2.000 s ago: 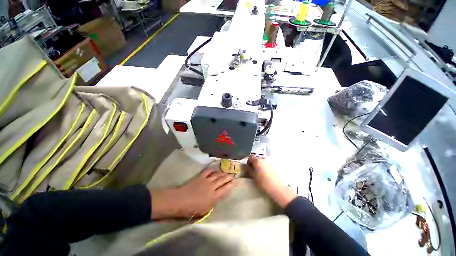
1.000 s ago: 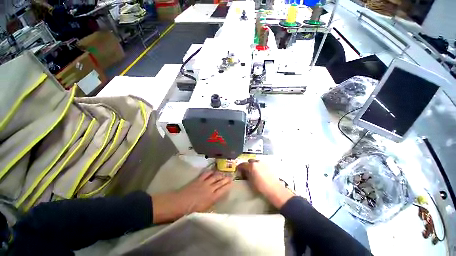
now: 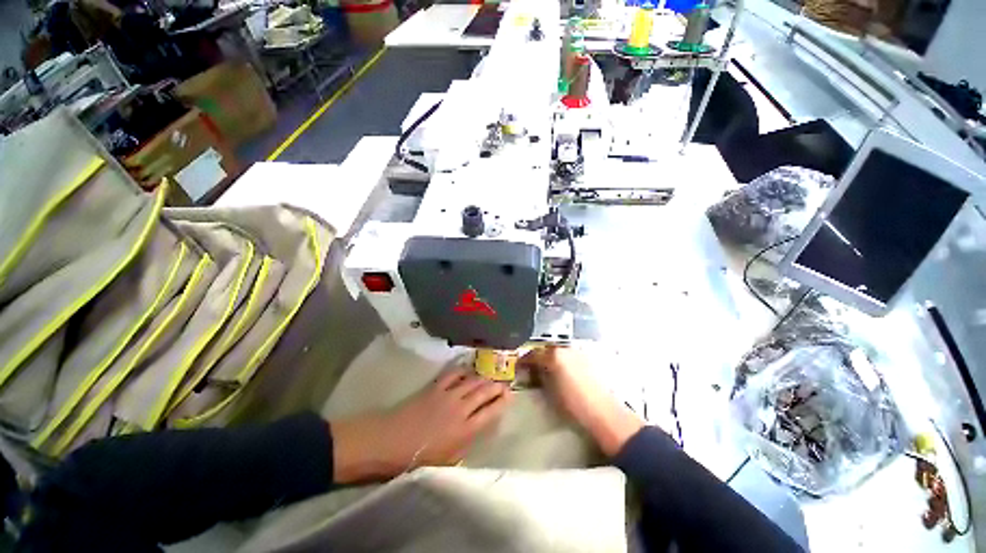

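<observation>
Beige cloth (image 3: 530,437) lies on the machine bed, with a raised fold near me. The yellow presser clamp (image 3: 495,364) is down at the cloth under the dark grey head cover (image 3: 469,290) with its red logo. My left hand (image 3: 438,421) lies flat on the cloth, left of the clamp, fingers toward it. My right hand (image 3: 570,391) is at the clamp's right side, its fingers bent at the cloth edge. Whether its fingertips pinch a small piece is too small to tell.
A pile of beige bags with yellow edges (image 3: 162,313) stands at left. An open clear plastic bag of small brown pieces (image 3: 816,416) lies at right, with a closed greyish bag (image 3: 770,203) behind it. A tablet panel (image 3: 884,221) stands at right. Coppery pieces (image 3: 933,491) lie at the far right.
The view shifts slightly. Both hands keep nearly the same places at the clamp. The yellow seen beside the clamp near my right fingertips a second ago is now mostly out of sight.
</observation>
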